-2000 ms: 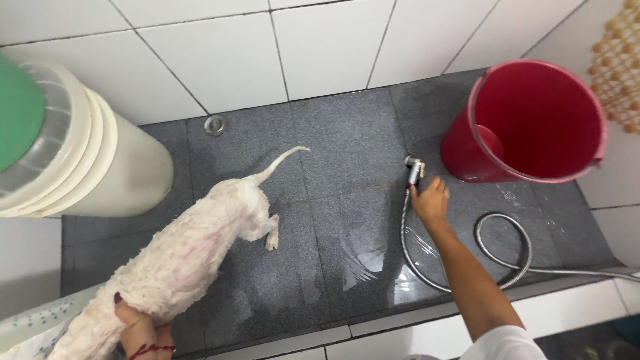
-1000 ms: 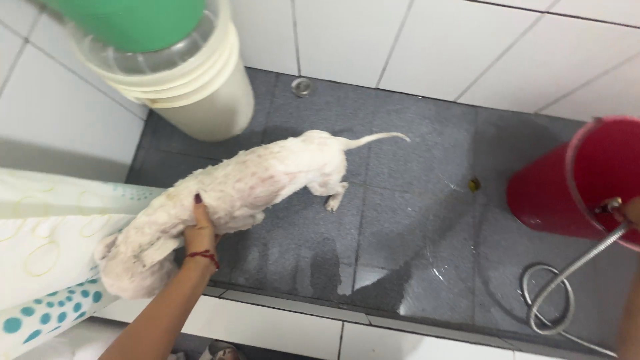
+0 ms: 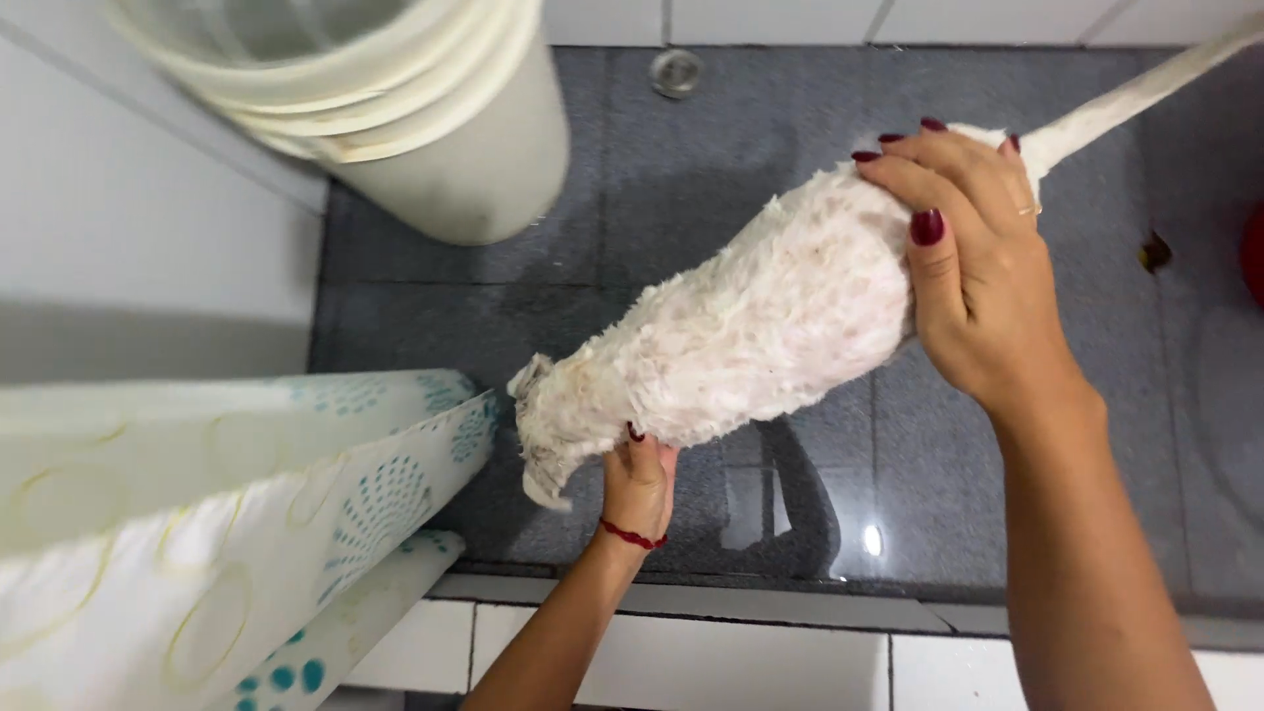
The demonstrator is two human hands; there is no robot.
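Observation:
A wet white dog (image 3: 760, 316) stands on the dark grey tiled floor, its head at the lower left and its tail reaching to the upper right. Under its chest near the neck is my left hand (image 3: 640, 484), with a red braided bracelet at the wrist; most of its fingers are hidden beneath the body. My right hand (image 3: 973, 237) lies spread over the rump near the base of the tail, fingers apart, not closed around anything. Dark red polish shows on the nails.
A pale plastic bucket (image 3: 474, 168) stands at the upper left near a round floor drain (image 3: 676, 73). A patterned shower curtain (image 3: 296, 513) hangs at the left. A tiled curb (image 3: 691, 652) runs along the bottom. A small dark bit (image 3: 1153, 253) lies at the right, near the edge of something red.
My right hand was by the hose sprayer, then at the red bucket; now it rests on the dog's rump. My left hand has moved from the dog's back to under its chest. The view is closer.

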